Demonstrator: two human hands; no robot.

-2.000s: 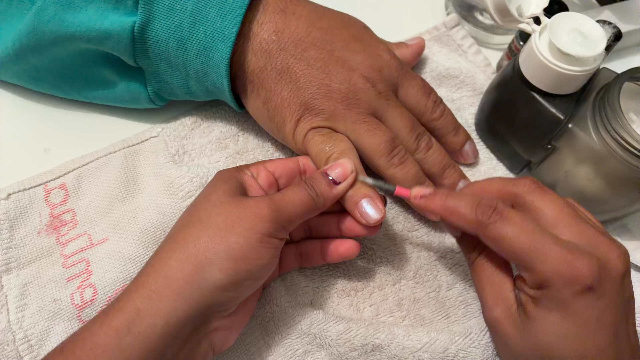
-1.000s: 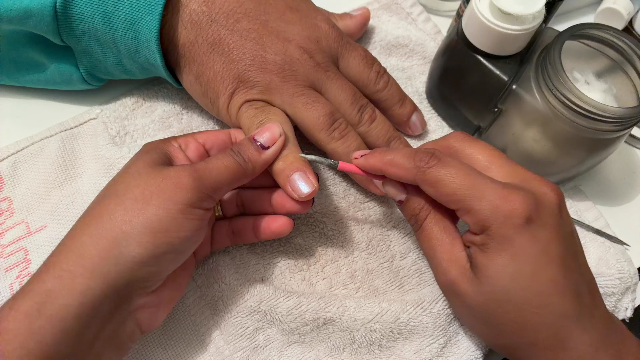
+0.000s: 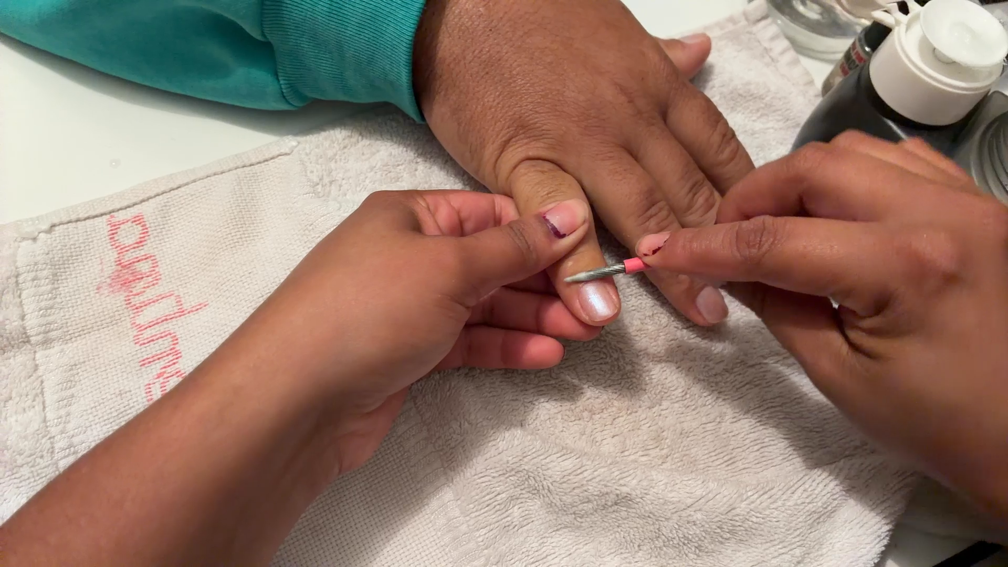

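Observation:
Another person's hand (image 3: 567, 102), in a teal sleeve, lies palm down on a cream terry towel (image 3: 630, 465). My left hand (image 3: 441, 276) grips that person's finger (image 3: 579, 244), my thumb on top and my other fingers beneath. The finger's nail (image 3: 598, 301) has a pale, shiny coat. Between thumb and fingers, my right hand (image 3: 850, 260) holds a slim manicure tool (image 3: 602, 272) with a pink collar and a grey pointed tip. The tip lies over the skin just behind that nail. The rest of the tool is hidden by my right hand.
At the upper right stand a dark bottle with a white pump cap (image 3: 933, 67), part of a grey jar (image 3: 988, 150), a small bottle (image 3: 854, 59) and a clear glass dish (image 3: 815, 27). Pink lettering marks the towel's left part. A white table (image 3: 94, 126) shows beyond it.
The tool's tip has moved from the side of the finger to over the skin behind the nail. My left hand keeps its grip on the finger. The view has shifted.

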